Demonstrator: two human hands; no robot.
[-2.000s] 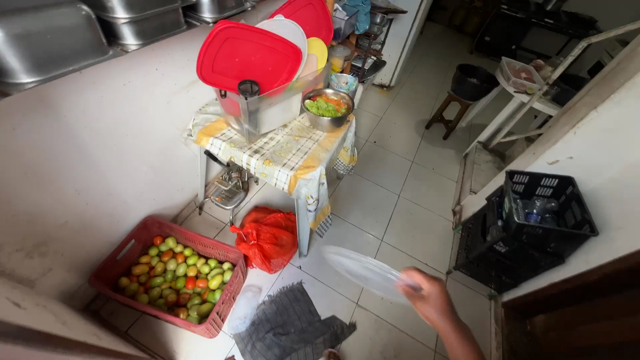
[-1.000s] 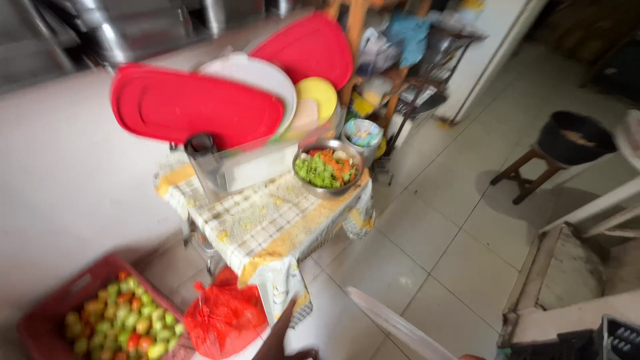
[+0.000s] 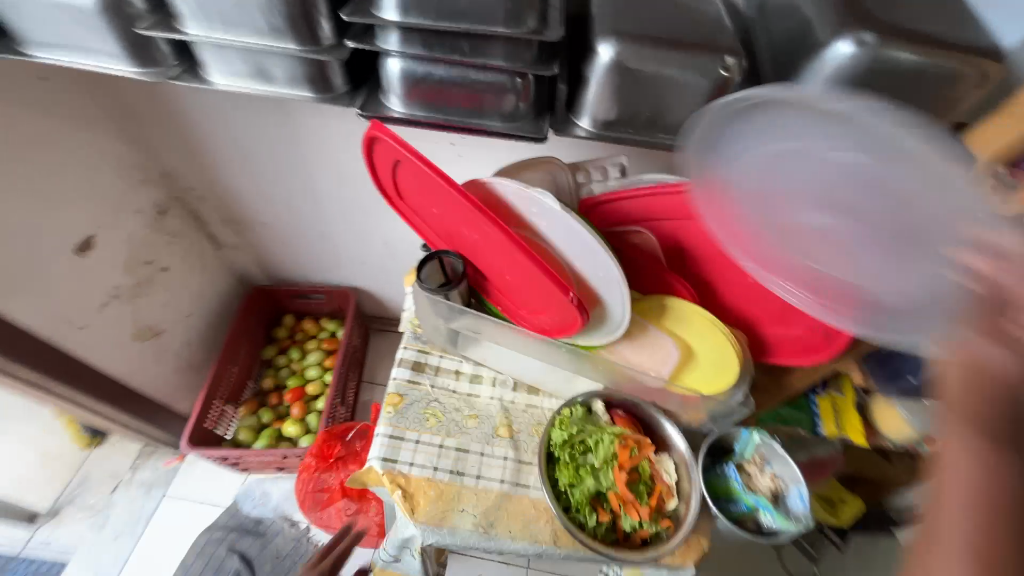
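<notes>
My right hand [image 3: 988,280], blurred at the right edge, holds a round translucent plastic lid [image 3: 824,208] by its rim, raised beside the bin of lids. My left hand [image 3: 340,552] is low at the bottom edge, near a red plastic bag [image 3: 340,480]; only its fingers show, apart and holding nothing. On the cloth-covered table, a clear plastic bin [image 3: 512,352] holds upright red lids [image 3: 480,240], a white lid [image 3: 592,264], a yellow lid [image 3: 708,344] and a dark-rimmed cup [image 3: 442,276]. A steel bowl [image 3: 688,512] of lettuce and shredded carrot stands in front.
Stacked steel pans [image 3: 456,80] sit on a shelf above the table [image 3: 456,456]. On the floor at left stands a maroon crate [image 3: 204,392] of tomatoes, with a grey cloth [image 3: 240,540] near it. A smaller container [image 3: 708,480] with plastic wrappers is right of the bowl.
The translucent lid in my right hand has been raised from over the floor to beside the bin. The view has swung left and closer to the table.
</notes>
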